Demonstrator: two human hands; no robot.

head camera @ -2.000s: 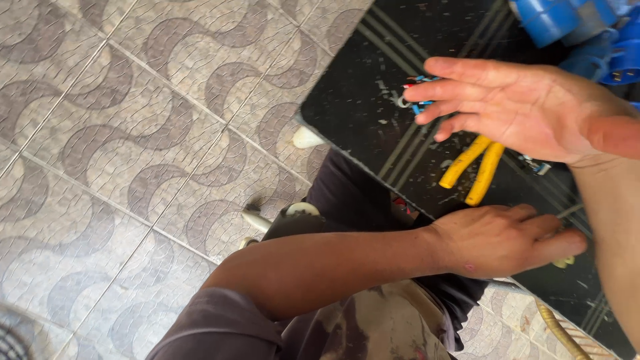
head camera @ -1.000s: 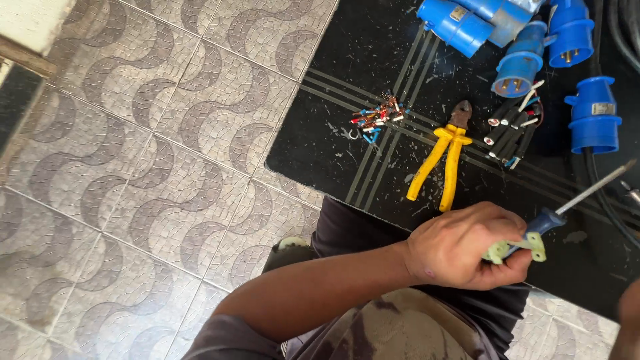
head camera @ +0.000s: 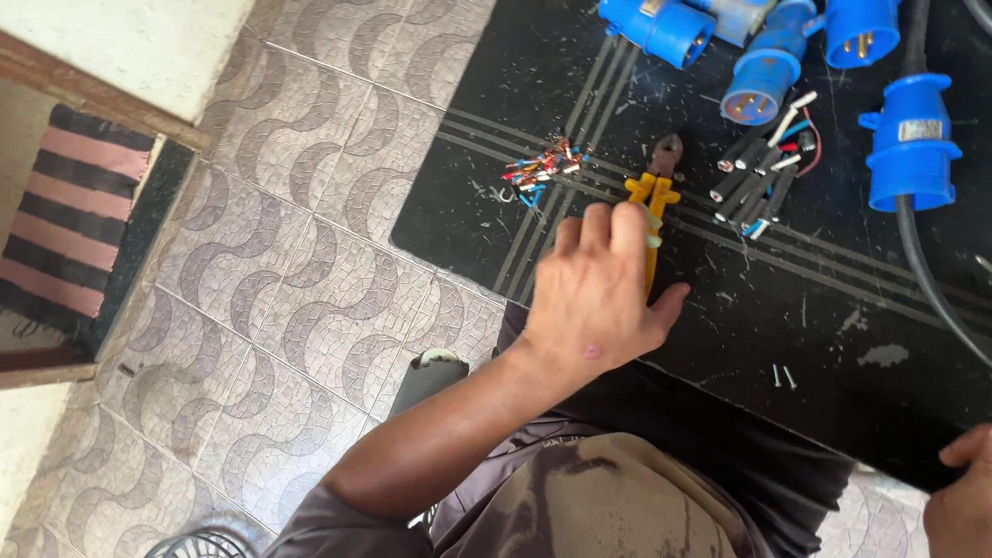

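My left hand [head camera: 593, 291] is over the black tabletop [head camera: 744, 325], its fingers curled around a small pale green plastic part [head camera: 653, 241] and its thumb apart. Beneath those fingers lie yellow-handled diagonal cutters [head camera: 657, 190], their handles partly hidden. My right hand [head camera: 961, 480] shows only in part at the lower right edge, by the table's edge; what it holds, if anything, is out of sight. Two small screws [head camera: 783, 377] lie between the hands. Left of the cutters is a pile of stripped wire bits [head camera: 546, 168]; to their right are cut black cable pieces [head camera: 756, 182].
Several blue industrial plugs [head camera: 911, 143] lie along the far side, one with a black cable [head camera: 922, 263] curving to the right edge. The table's near edge runs diagonally above my lap. Patterned floor tiles [head camera: 310, 194] and a striped mat [head camera: 81, 221] are at left.
My left hand has moved left onto the cutters and no longer holds the screwdriver seen one second ago. The two screws now show on the table.
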